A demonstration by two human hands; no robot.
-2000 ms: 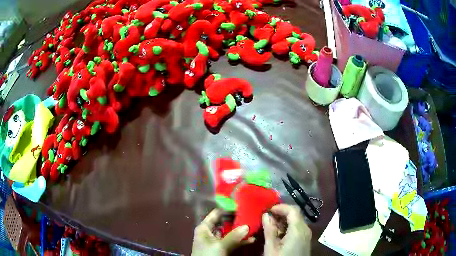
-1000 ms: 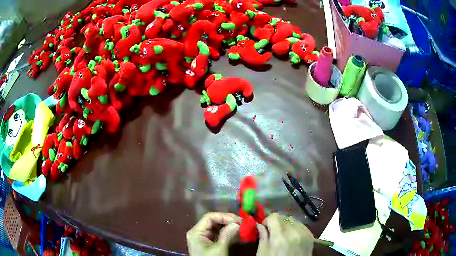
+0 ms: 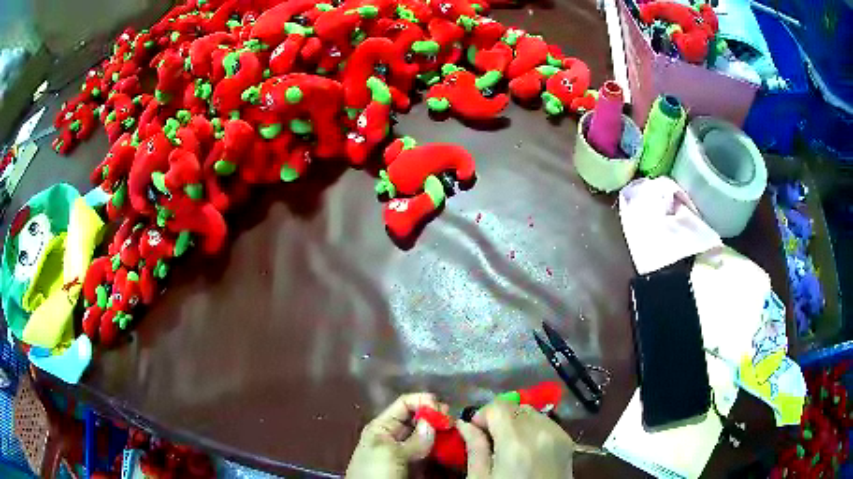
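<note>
A red plush pepper toy (image 3: 446, 447) with a green part is held low in the picture, at the near table edge. My left hand (image 3: 391, 443) pinches the red body from the left. My right hand (image 3: 520, 443) grips it from the right, and a red end with green shows above its knuckles. A small dark spot shows between the hands; I cannot tell what it is. The fingers hide much of the toy. No needle or thread can be made out.
Black thread snips (image 3: 571, 365) lie right of my hands, beside a black smartphone (image 3: 670, 351) on scraps. Behind stand pink and green thread cones (image 3: 663, 137), tape rolls (image 3: 718, 178) and a pink box (image 3: 687, 86). A large toy pile (image 3: 234, 103) spreads across the upper left.
The toy has turned from upright between my hands to lying more sideways, with one red and green end now over my right hand. Both hands remain on it.
</note>
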